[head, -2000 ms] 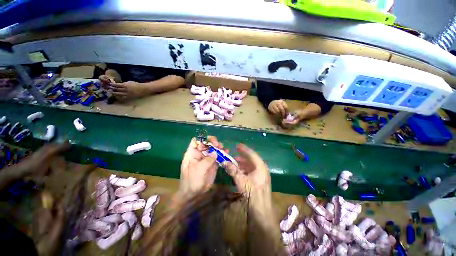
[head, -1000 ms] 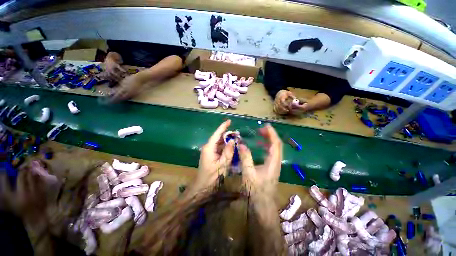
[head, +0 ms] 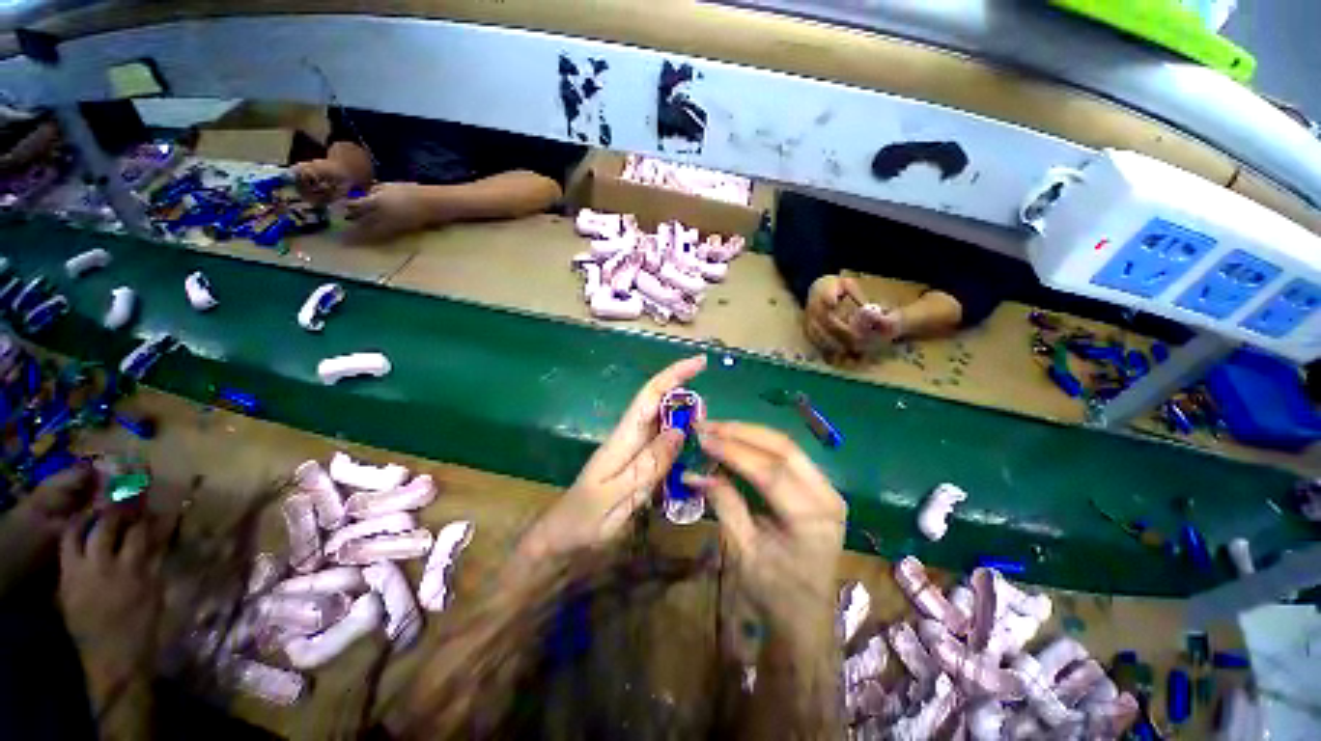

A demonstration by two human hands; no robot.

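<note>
My left hand (head: 616, 478) holds a pink-white shell (head: 682, 508) upright over the near edge of the belt, at the middle of the view. A blue battery cell (head: 678, 460) shows inside the shell's hollow, with small dark parts near its top end. My right hand (head: 771, 492) is at the shell's right side, its fingertips on the cell and the shell's edge. Whether the right fingers grip a part of their own is hard to tell. Hair partly covers both forearms.
Loose shells lie in a left pile (head: 345, 543) and a right pile (head: 985, 651). The green belt (head: 507, 362) carries shells and blue cells. A power strip (head: 1188, 253) hangs at upper right. Two people's hands work across the belt; another person's hands (head: 109, 565) are at left.
The shell in my hands is now upright with its open side and blue cell facing me. My right hand has closed in onto it. Shells on the belt have shifted as the view moved.
</note>
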